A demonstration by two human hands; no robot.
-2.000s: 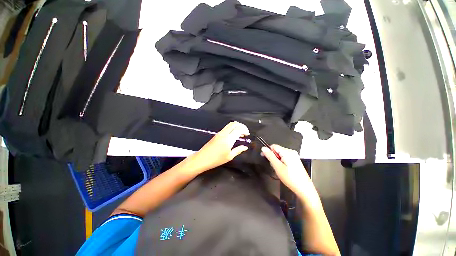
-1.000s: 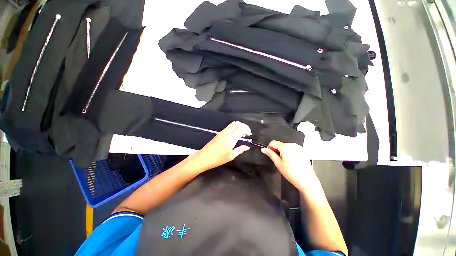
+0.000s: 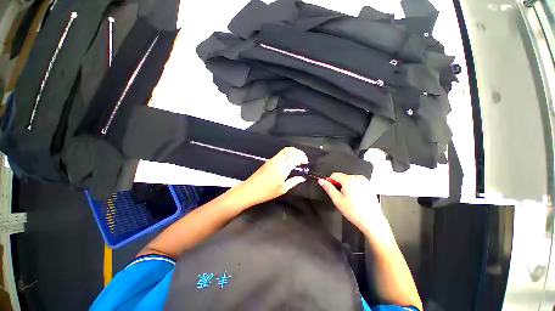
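A long dark zip pocket panel (image 3: 213,156) lies along the table's near edge, its thin silver zipper (image 3: 228,150) running toward my left hand. My left hand (image 3: 281,173) pinches the panel near the zipper's right end, where a small shiny slider shows beside the fingertips. My right hand (image 3: 348,191) holds thread snips with a red part (image 3: 332,181); their dark tips point left and reach close to the zipper end by my left fingers. The fingers hide much of the snips. Any thread ends are too small to see.
A messy pile of dark panels (image 3: 328,64) covers the table's middle to right. Laid-out panels (image 3: 52,76) hang over the left end. A blue plastic basket (image 3: 137,218) is below the table at left. A black strap (image 3: 471,103) runs along the right side.
The snips in my right hand have swung from pointing up-left to lying nearly level, tips closer to the zipper end. My left hand keeps its grip. The whole view has shifted slightly.
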